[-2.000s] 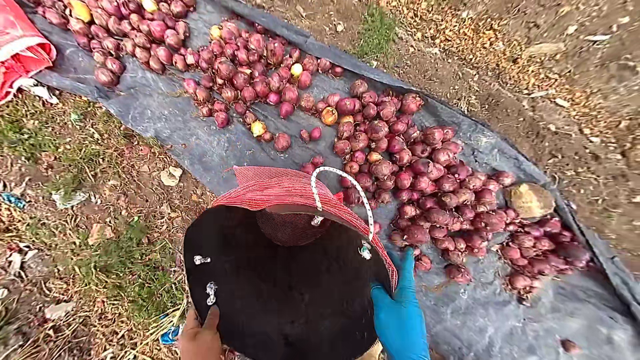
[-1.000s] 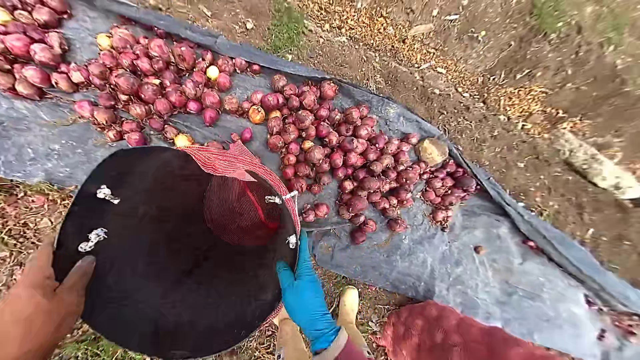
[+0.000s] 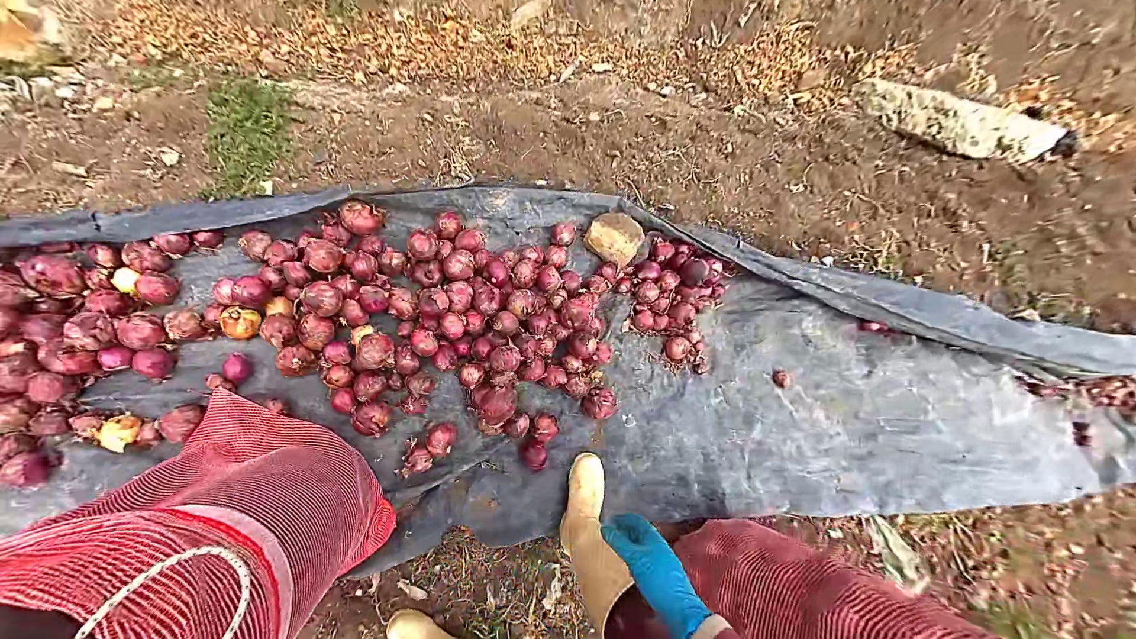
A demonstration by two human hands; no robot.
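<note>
My right hand [image 3: 652, 564], in a blue glove, hangs above a cream rubber boot [image 3: 590, 537], beside a filled red mesh sack [image 3: 799, 586] at the lower right. Its fingers look curled, and whether it grips anything is hidden. My left hand is out of view. At the lower left lies a red mesh bag [image 3: 302, 479] with a white cord loop [image 3: 177, 568]; a bit of the black disc [image 3: 31, 621] shows at the corner. Red onions [image 3: 497, 311] lie spread on a grey plastic sheet [image 3: 843, 426] in front of me.
A stone [image 3: 614, 238] rests among the onions near the sheet's far edge. Beyond the folded edge are soil, dry leaves, a grass tuft [image 3: 248, 133] and a pale long block [image 3: 967, 120]. Another boot tip [image 3: 415, 624] shows at the bottom.
My right hand has left the black disc's rim and is now beside the filled sack. My left hand has gone out of view. The mesh bag and disc now sit at the lower left.
</note>
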